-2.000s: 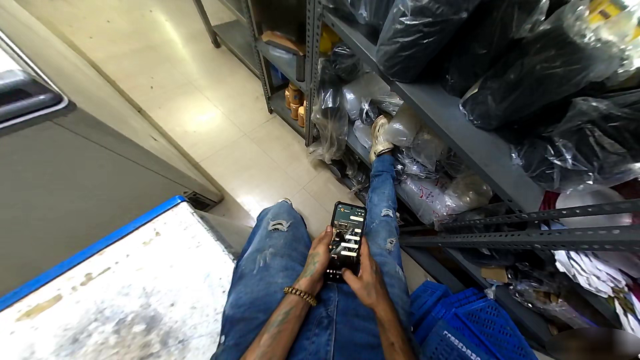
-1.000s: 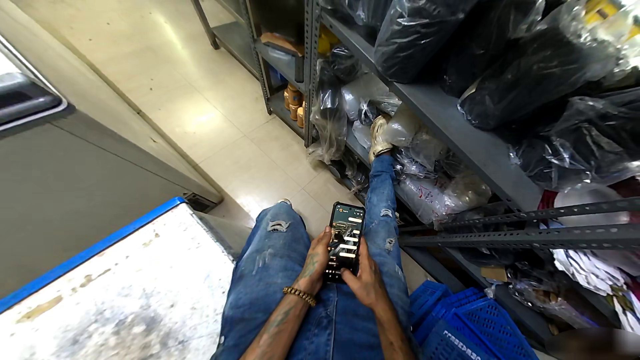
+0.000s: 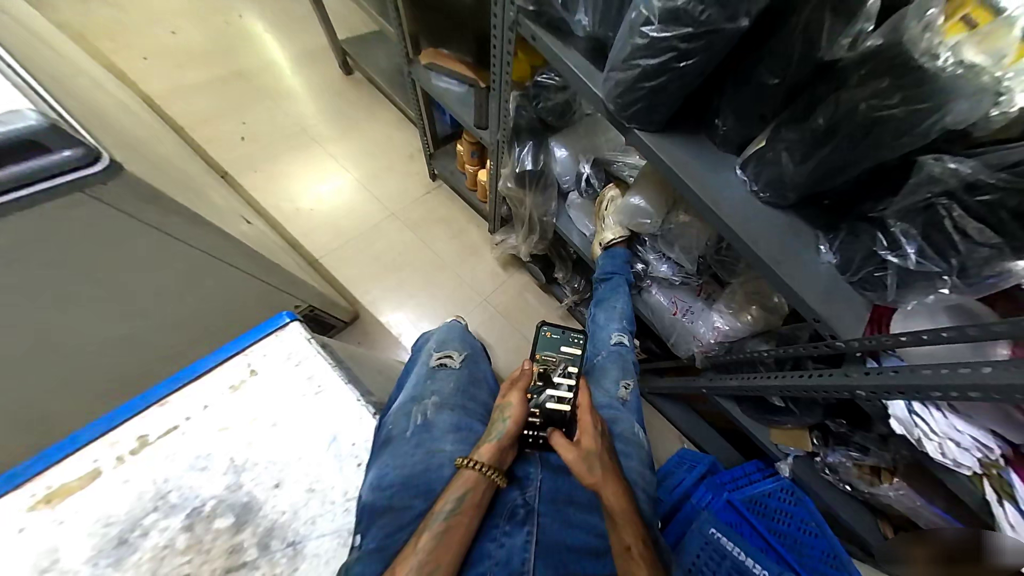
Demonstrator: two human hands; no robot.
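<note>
A smartphone (image 3: 555,384) with a lit screen is held upright between both hands, above my lap in torn blue jeans (image 3: 440,424). My left hand (image 3: 509,412) grips its left edge; a beaded bracelet (image 3: 481,471) circles that wrist. Around the right edge and lower corner lies my right hand (image 3: 586,444), its thumb over the bottom of the screen. The fingers behind the phone are hidden.
Metal shelving (image 3: 744,216) on the right holds plastic-wrapped bundles; my shoe (image 3: 610,216) rests among bags on a lower shelf. Blue plastic crates (image 3: 744,512) stand at lower right. A stained white tabletop (image 3: 200,448) with a blue edge is at lower left.
</note>
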